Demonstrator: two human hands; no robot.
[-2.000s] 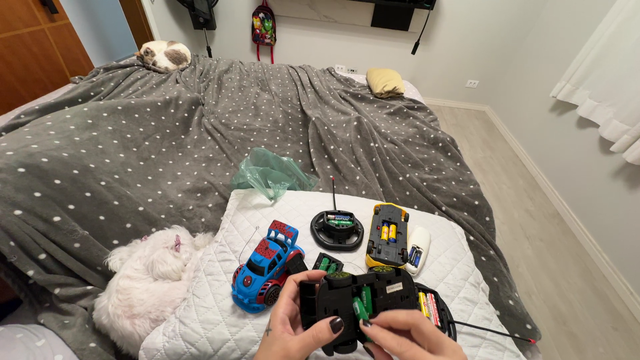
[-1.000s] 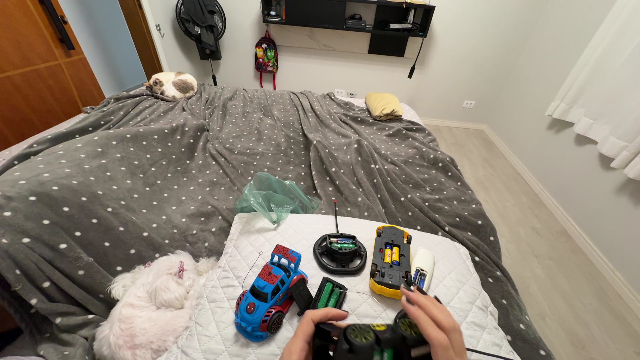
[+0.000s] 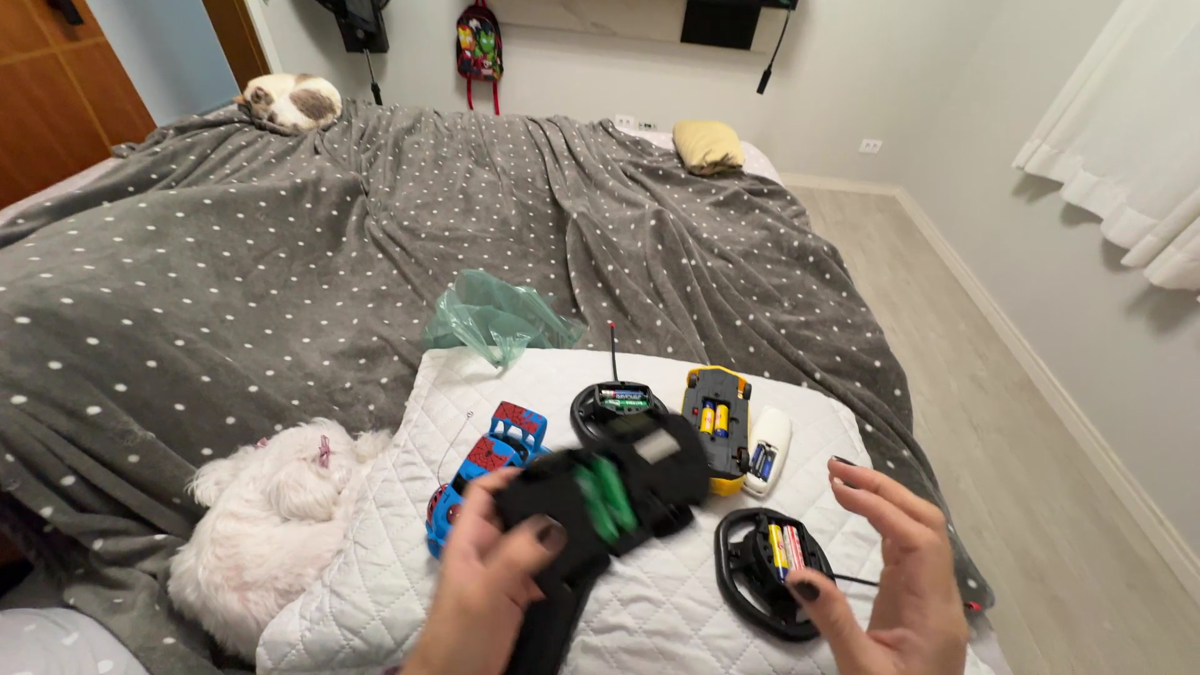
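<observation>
My left hand (image 3: 497, 572) grips a black toy car chassis (image 3: 656, 478), underside up, with green batteries (image 3: 606, 497) in its compartment; the chassis is blurred. Fingers apart, my right hand (image 3: 891, 572) holds nothing and hovers beside a black steering-wheel controller (image 3: 769, 600) with a yellow and a red-and-white battery (image 3: 785, 551). Behind the chassis lies another steering-wheel controller (image 3: 589, 403) with batteries and an upright antenna. An overturned yellow toy car (image 3: 729, 459) shows two yellow batteries. A white remote (image 3: 771, 450) lies against it. The blue and red toy car (image 3: 487, 456) is partly hidden by my left hand.
The things rest on a white quilted pad (image 3: 375, 562) on a bed with a grey dotted blanket (image 3: 281, 244). A white fluffy dog (image 3: 272, 516) lies at left, a cat (image 3: 295, 101) at the far corner. A green plastic bag (image 3: 497, 314) and a yellow cushion (image 3: 708, 147) lie beyond.
My right hand has let go of the chassis and moved to the right. My left hand has raised the chassis, which was low at the bottom edge one second ago.
</observation>
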